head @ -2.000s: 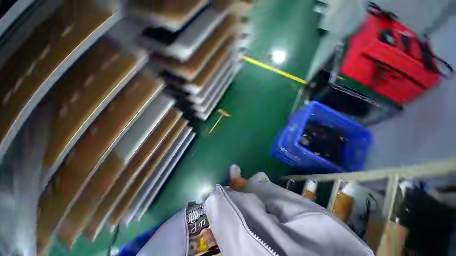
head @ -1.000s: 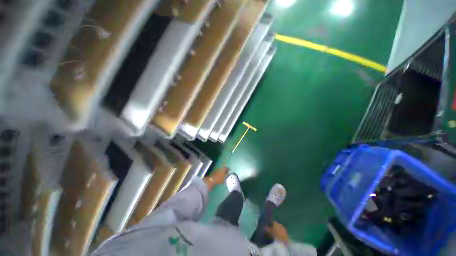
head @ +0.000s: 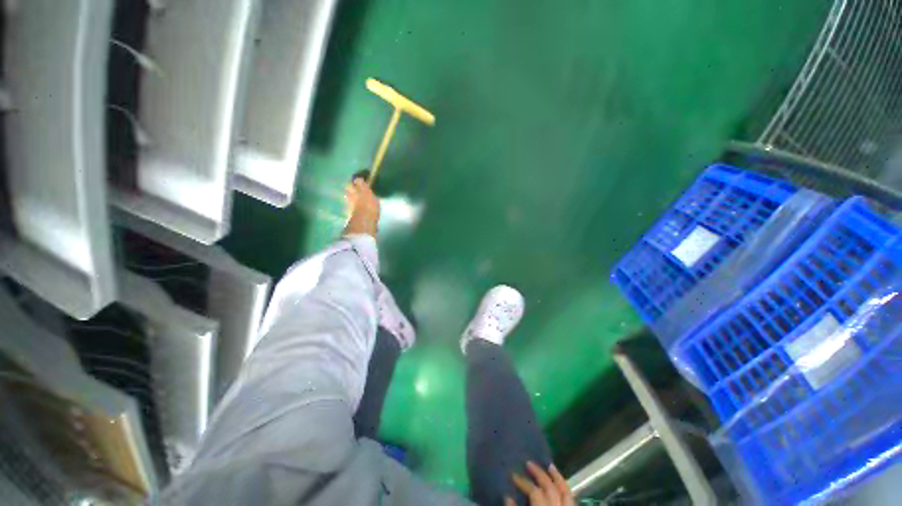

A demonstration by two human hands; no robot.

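A yellow T-shaped tool (head: pixel 386 143) shows at the upper middle, its crossbar at the far end and its thin rod running back to my left hand. My left hand (head: pixel 362 206) is closed around the near end of the rod, beside a small dark part, with the arm stretched forward over the green floor. My right hand (head: pixel 543 486) is at the bottom edge beside my right leg, partly cut off, with fingers apart and nothing seen in it.
Pale shelf edges (head: pixel 203 128) of a rack stand at the left, with dark gaps and thin leads between them. Film-wrapped blue crates (head: pixel 781 380) are stacked at the right. A wire mesh cart (head: pixel 841 99) is at the upper right. A metal frame (head: pixel 658 425) stands at the lower right.
The view has moved closer to the floor and rack. My left hand and the yellow tool appear larger and farther up. The blue crates' outer sides now show instead of their dark contents.
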